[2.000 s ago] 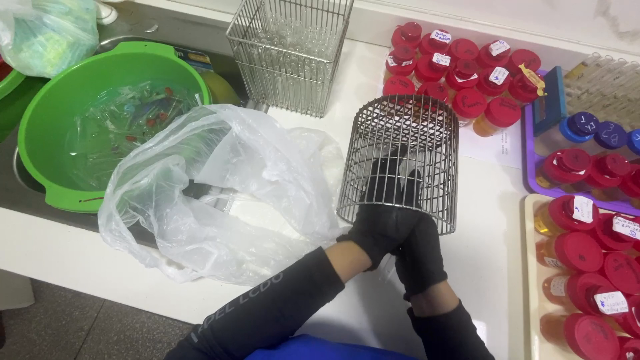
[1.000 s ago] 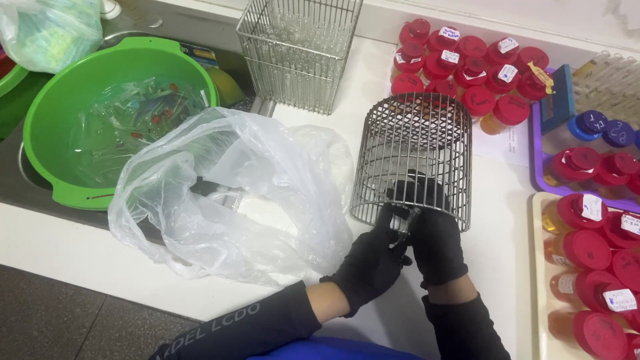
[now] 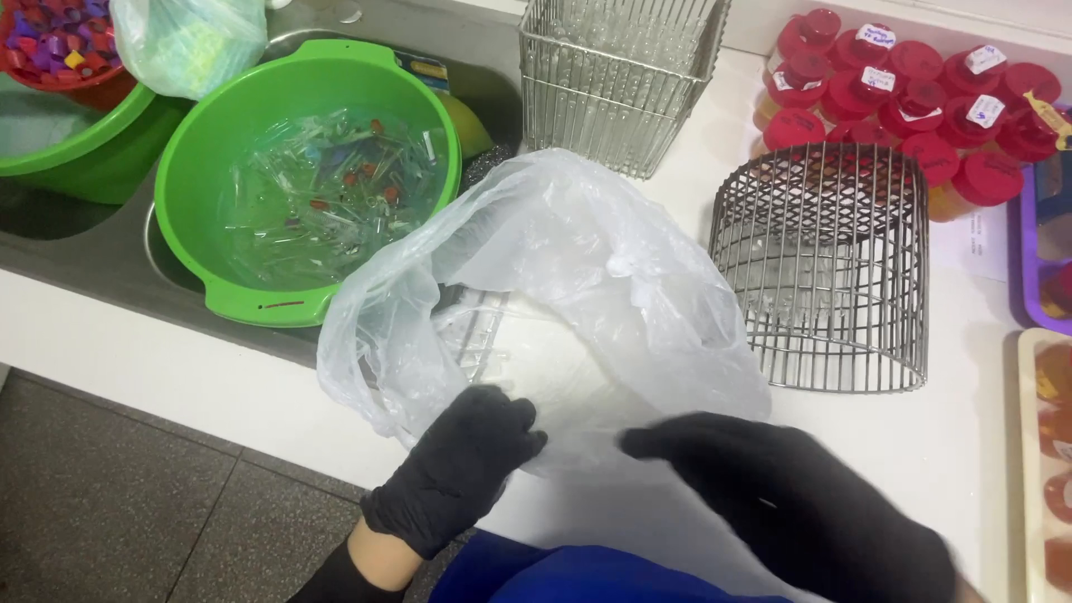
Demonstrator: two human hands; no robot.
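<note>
A clear plastic bag [image 3: 670, 285] lies wide-mouthed on the white counter, with several thin glass pieces [image 3: 490, 335] inside at its left. My left hand [image 3: 465, 465], in a black glove, is at the bag's near edge with its fingers curled; whether it grips the plastic or something small I cannot tell. My right hand [image 3: 754, 486], gloved and blurred, is over the near right part of the bag, fingers extended and nothing seen in it. A round wire basket [image 3: 825, 276] lies on its side to the right, with some clear glassware showing within.
A green basin [image 3: 188, 193] of liquid and glassware stands in the sink at left. A square wire basket [image 3: 620, 75] of glass tubes is behind the bag. Red-capped jars [image 3: 913, 92] fill the back right; a purple tray [image 3: 1034, 276] and a cream tray [image 3: 1026, 452] line the right edge.
Both hands have left the round wire basket and moved left to the bag. The basket still lies on the counter. The view has shifted closer to the bag.
</note>
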